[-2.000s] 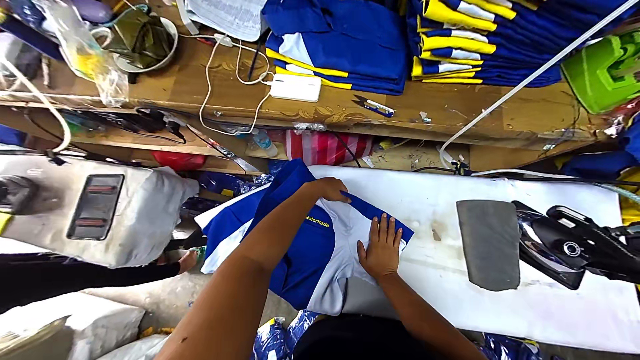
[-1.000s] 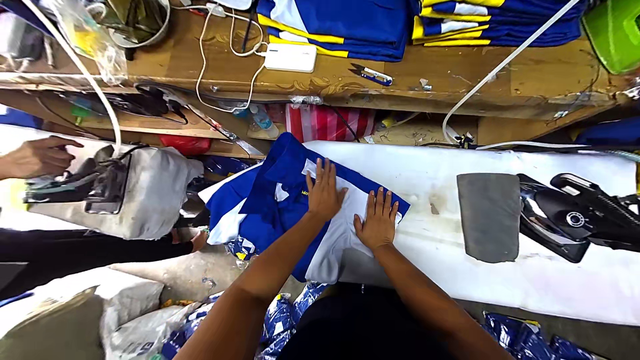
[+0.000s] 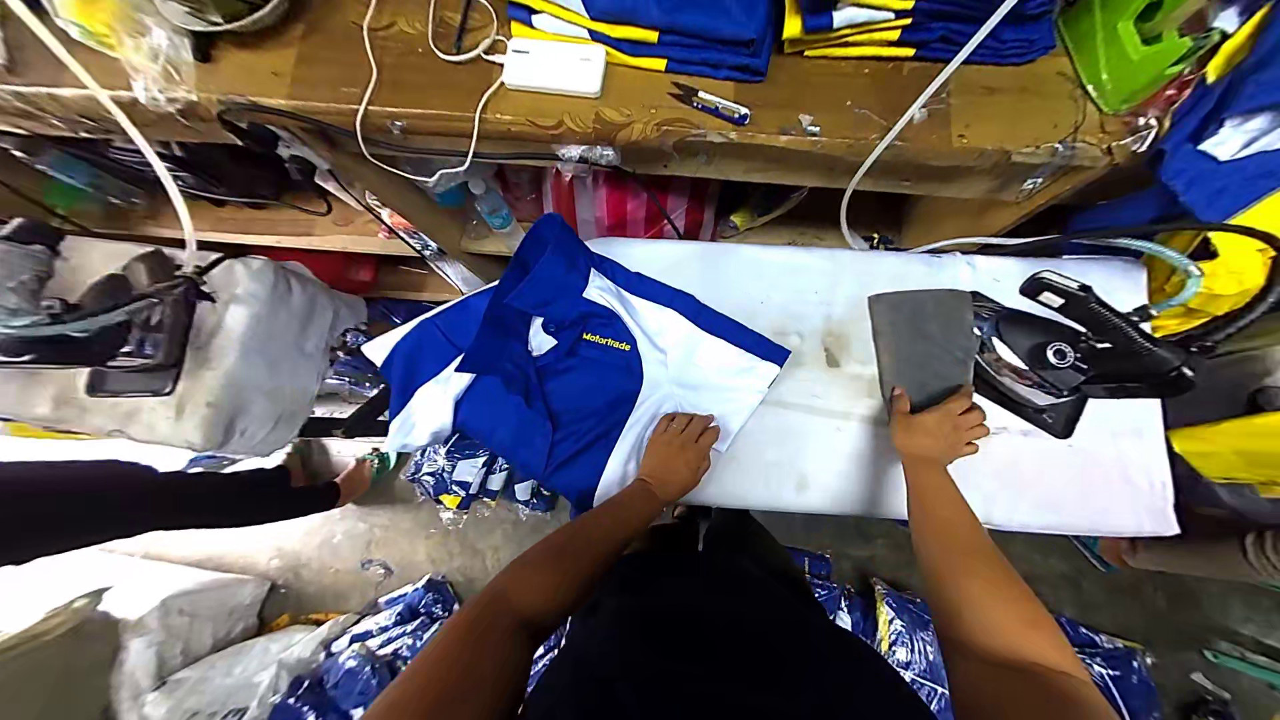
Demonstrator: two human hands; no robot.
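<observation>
A blue and white collared shirt [image 3: 600, 370] with yellow lettering lies over the left end of a white padded ironing board [image 3: 820, 420]. My left hand [image 3: 680, 455] rests on the shirt's white part near its lower edge, fingers slightly curled. At the right, my right hand [image 3: 938, 428] lies on the near edge of a grey cloth pad [image 3: 922, 345], its thumb on the pad; whether it grips the pad is not clear. Just right of the pad, a black steam iron [image 3: 1050, 355] lies on the board with its hose and cable running off right.
Beyond the board, a wooden table [image 3: 430, 90] holds folded uniforms [image 3: 650, 30], a white power bank [image 3: 554, 67] and thread snips [image 3: 712, 103]. A second iron stands on a cloth-covered board [image 3: 250, 350] at left, near another person's legs [image 3: 170, 510]. Bagged garments [image 3: 370, 650] lie on the floor.
My right hand has moved right, from the shirt to the grey pad. My left hand has moved down to the shirt's lower white part. The other person's hand has left the second iron.
</observation>
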